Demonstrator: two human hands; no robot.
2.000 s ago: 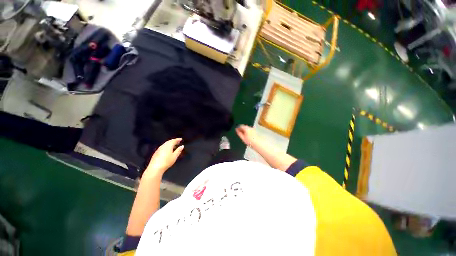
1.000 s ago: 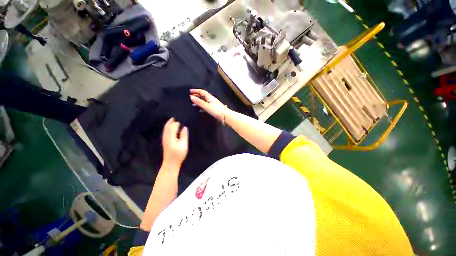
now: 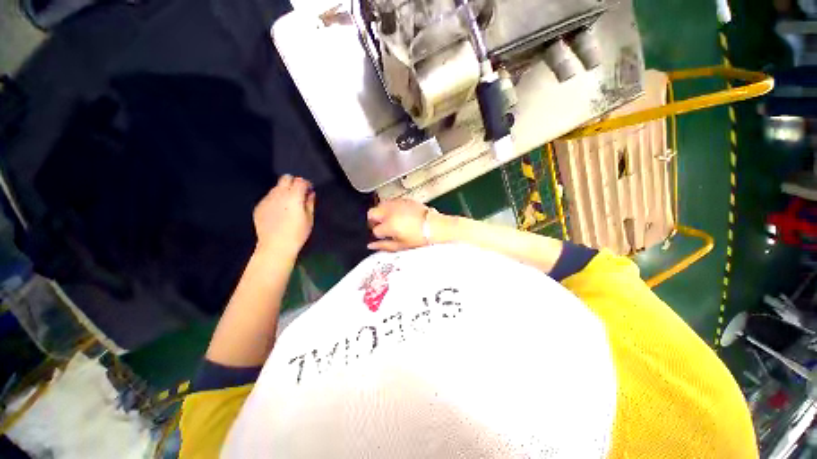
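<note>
The dark garment piece (image 3: pixel 152 179), nearly black, lies spread on the dark-covered side surface left of the overlock machine (image 3: pixel 439 72). My left hand (image 3: pixel 285 215) is at its right part, fingers curled at the cloth edge. My right hand (image 3: pixel 397 224) is close to the front corner of the pale cloth plate (image 3: pixel 331 108), its fingertips pinching a dark cloth edge. The two hands are a short way apart. The exact fold of the cloth between them is too dark to tell.
A trolley (image 3: pixel 618 179) with a yellow frame and beige slatted top stands right of the machine. A white cloth heap (image 3: pixel 81 412) is at the lower left. The white cap top fills the lower middle. Green floor with yellow-black tape lies at right.
The view has shifted closer to the overlock machine. My hands have moved from over the middle of the dark cloth to its near right edge, and the fingers have closed in.
</note>
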